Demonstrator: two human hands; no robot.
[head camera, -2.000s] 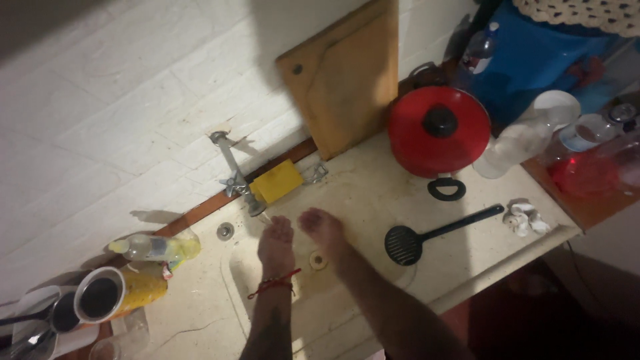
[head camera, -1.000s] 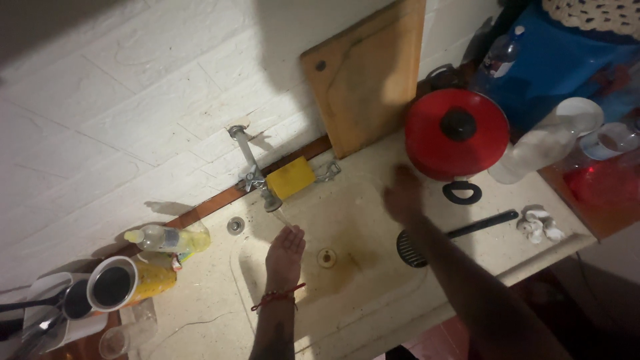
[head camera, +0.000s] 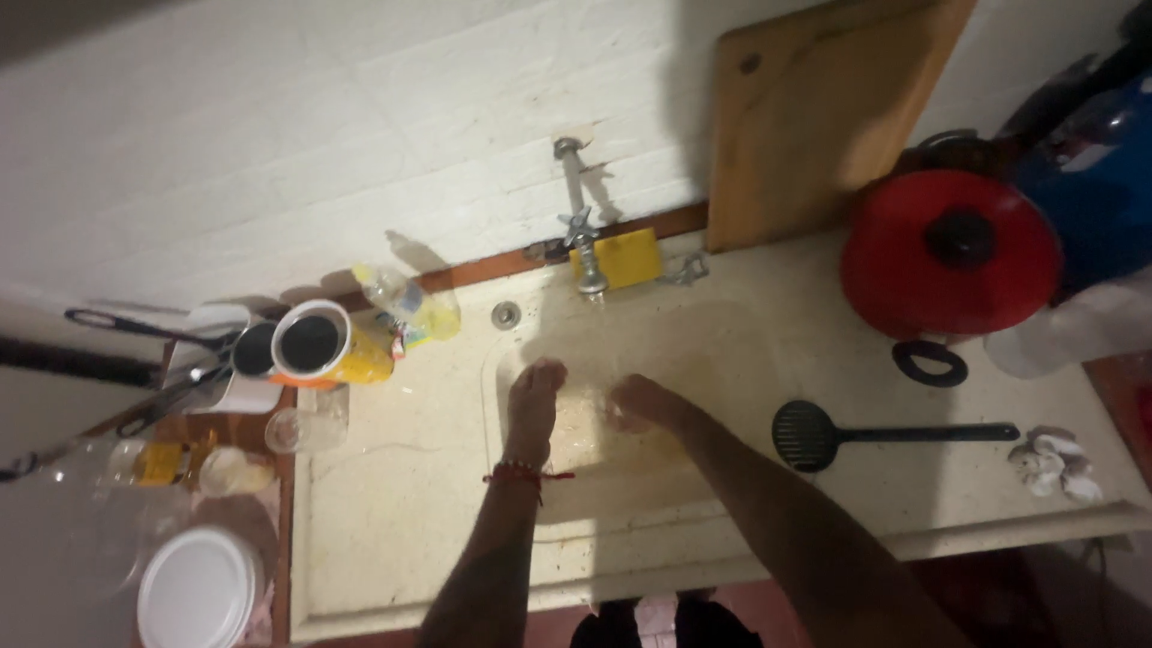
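Note:
Over the basin of a cream sink (head camera: 720, 360), my left hand (head camera: 538, 400) hangs with nothing in it; a red cord bracelet circles that wrist. My right hand (head camera: 637, 402) is to its right, blurred and seemingly empty, with a gap between the two; its fingers are hard to make out. Behind both hands a metal tap (head camera: 587, 261) reaches out from the wall. A yellow sponge (head camera: 630, 258) lies against the tap. A black slotted turner (head camera: 805, 436) rests on the drainboard to the right of my right hand.
A red lidded pot (head camera: 900, 270) stands at the right, beside a wooden cutting board (head camera: 810, 135) leaning on the wall. Eggshells (head camera: 1053, 463) lie near the right edge. At left are a clear bottle with yellow liquid (head camera: 396, 292), a yellow cup (head camera: 364, 355) and a white lid (head camera: 200, 589).
My right hand has come back from near the pot to over the basin, closer to my left hand. The view has shifted, showing more of the left side.

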